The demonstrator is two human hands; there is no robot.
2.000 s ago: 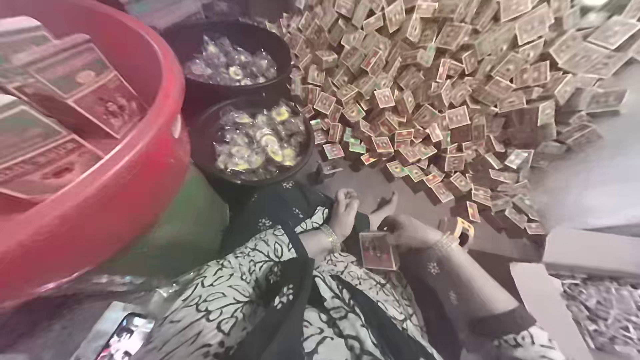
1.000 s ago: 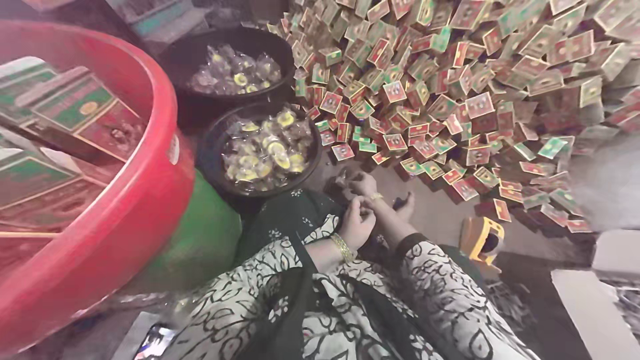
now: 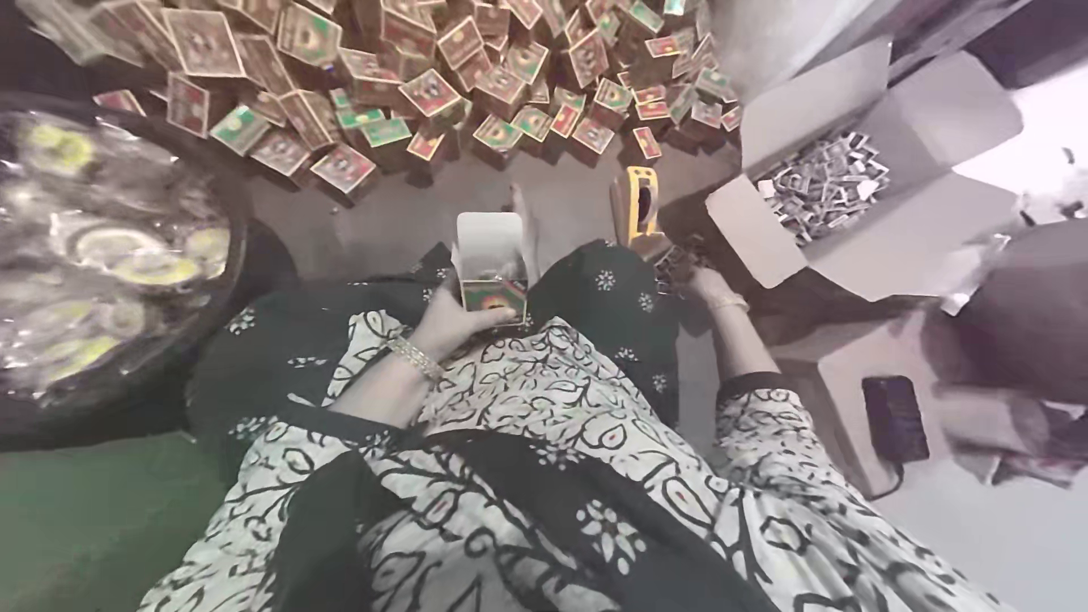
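Note:
My left hand [image 3: 459, 319] holds a small printed carton [image 3: 495, 299] over my lap; its pale flap stands up and its printed front is red and green. To the right, my right hand [image 3: 693, 276] reaches down beside my knee, at a small dark pile of little pieces [image 3: 676, 265]. Its fingers are blurred, so whether it grips anything cannot be told. Just above that pile stands a yellow tape dispenser or similar tool [image 3: 637, 204].
A heap of printed cartons [image 3: 433, 92] spans the floor ahead. At left is a black tub [image 3: 234, 255] of clear-wrapped items with yellow parts. An open cardboard box [image 3: 756, 229] of small pieces sits at right, near a phone [image 3: 895, 418].
The view has swung right and down. My hands, close together one second ago, are now apart: the left holds an upright carton, and the right is down at the pile on the right.

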